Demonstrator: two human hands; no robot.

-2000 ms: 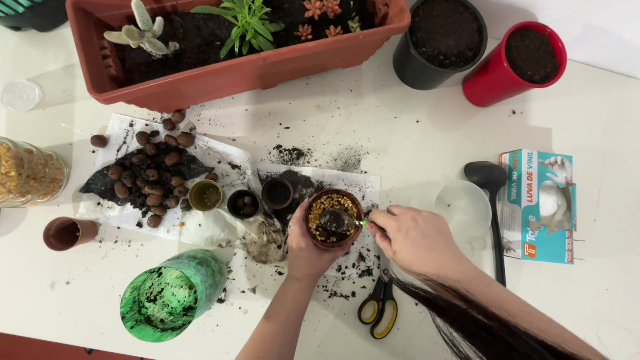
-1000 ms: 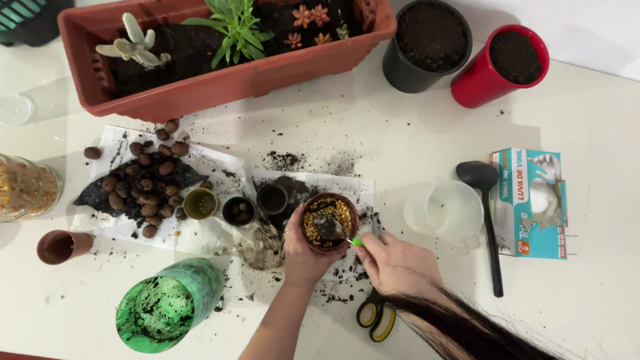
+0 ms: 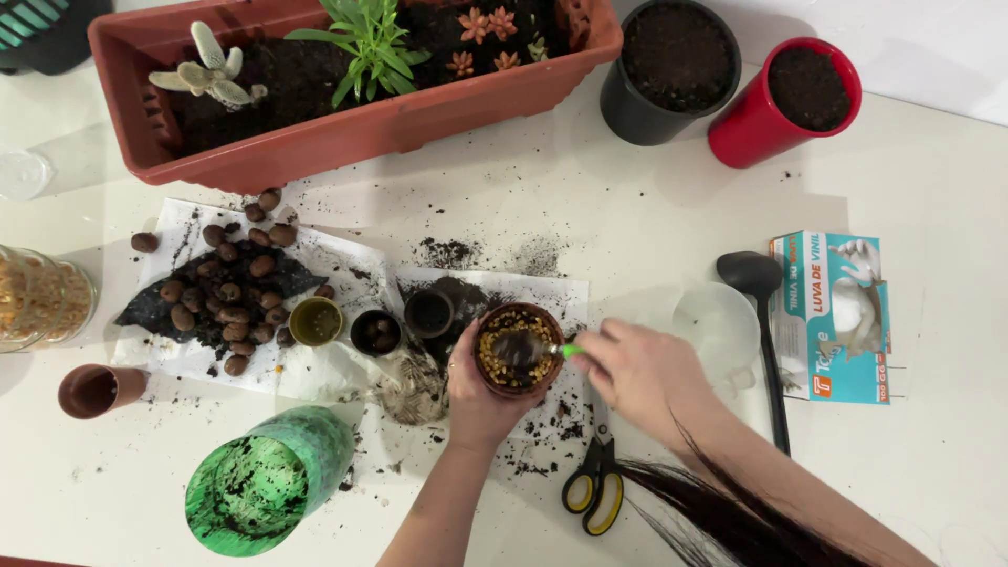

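Note:
My left hand (image 3: 484, 398) holds a small terracotta-coloured pot (image 3: 546, 383) by its side and lower rim. Inside the pot, yellowish grains (image 3: 496, 366) ring a dark middle. From the right, my right hand (image 3: 642, 378) grips the green handle (image 3: 572, 350) of a small metal utensil, whose head is over the pot's middle and looks blurred. Left of the pot stand a small dark pot (image 3: 429, 313), a black pot (image 3: 376, 333) with brown balls in it and an olive-coloured pot (image 3: 316, 321). Below my right hand lie black and yellow scissors (image 3: 596, 480).
A long planter (image 3: 362, 134) with succulents spans the back, beside a black pot (image 3: 657, 118) and a red pot (image 3: 748, 126) of soil. Clay balls (image 3: 228, 311) lie on paper at left. Around are a green container (image 3: 323, 457), a glass jar (image 3: 47, 299), a black ladle (image 3: 768, 339) and a glove box (image 3: 835, 315).
The utensil's head has stayed over the pot while its angle and my right hand's position shifted slightly. My left hand keeps its hold on the pot.

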